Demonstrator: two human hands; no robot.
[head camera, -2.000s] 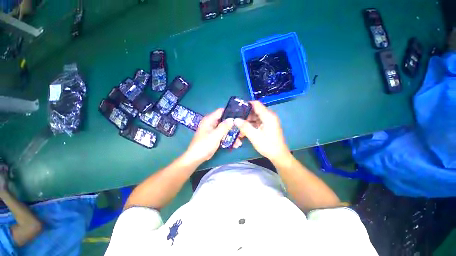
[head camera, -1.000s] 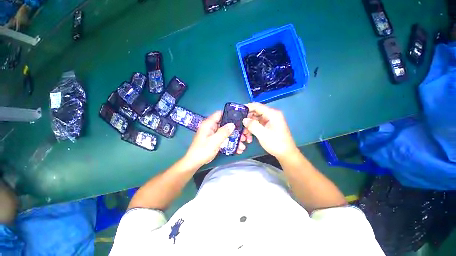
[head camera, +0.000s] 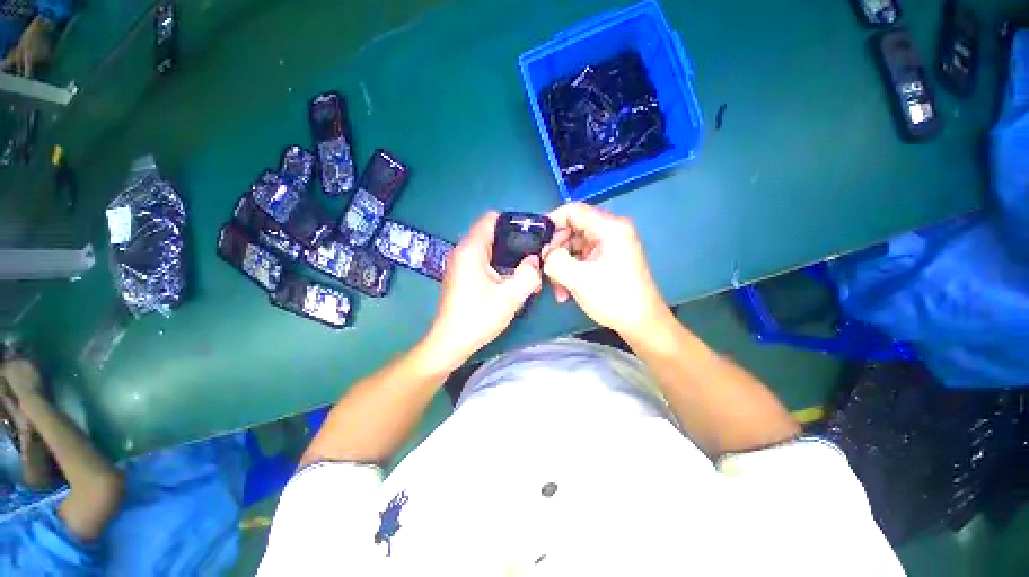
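Observation:
My left hand (head camera: 480, 295) is closed around a black part-built phone (head camera: 521, 239); its dark rounded end sticks up above the fingers and its lower part is hidden by them. My right hand (head camera: 598, 265) is at the phone's right edge, thumb and fingertips pinched together; any small part between them is too small to tell. The blue parts bin (head camera: 685, 96) stands beyond my right hand with small black parts (head camera: 604, 124) heaped inside.
A cluster of waiting phones (head camera: 368, 201) lies left of my hands on the green bench (head camera: 451, 85). Bagged parts (head camera: 147, 242) lie farther left. More phones (head camera: 905, 85) lie at right. People in blue smocks sit at both sides. A tiny black piece (head camera: 720, 115) lies beside the bin.
The view has shifted, so the bin sits higher. My left hand now covers the phone's lower part, which showed before. My right fingertips have drawn together at its right edge.

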